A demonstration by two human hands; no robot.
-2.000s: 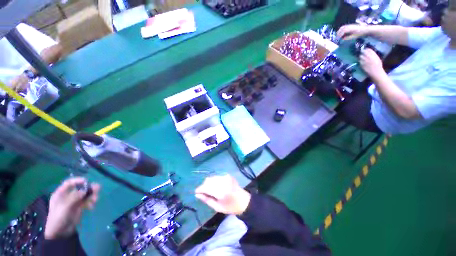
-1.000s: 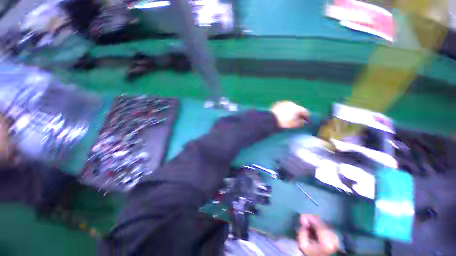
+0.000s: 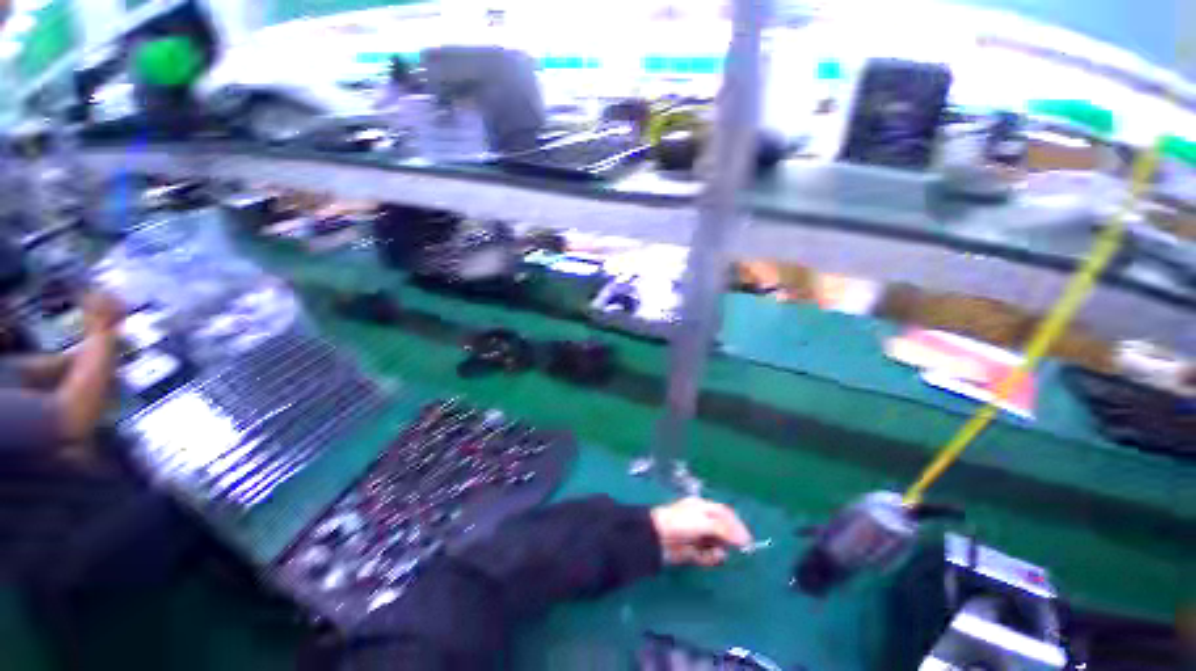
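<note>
My left hand (image 3: 702, 531) reaches out from a dark sleeve over the green bench, right of the motor tray. Its fingers are drawn together, with a tiny bright thing at their tips; blur hides whether they grip it. My right hand is out of the picture. The grey electric screwdriver (image 3: 866, 535) hangs on a yellow line to the right of my left hand, its dark end pointing down left. A dark chassis (image 3: 689, 654) shows only its upper part at the bottom edge. The white screw feeder (image 3: 1003, 577) is cut off at the lower right.
A black tray (image 3: 538, 475) full of small motors lies left of my left hand. Beyond it are stacked clear blister trays (image 3: 249, 406) and a co-worker's arm (image 3: 89, 374). A grey upright post (image 3: 708, 249) stands behind my hand. A shelf (image 3: 839, 197) crosses the back.
The view has swung left and up, so my right hand and the turquoise box have left the picture. The chassis has slid to the bottom edge. My left arm remains stretched out over the bench.
</note>
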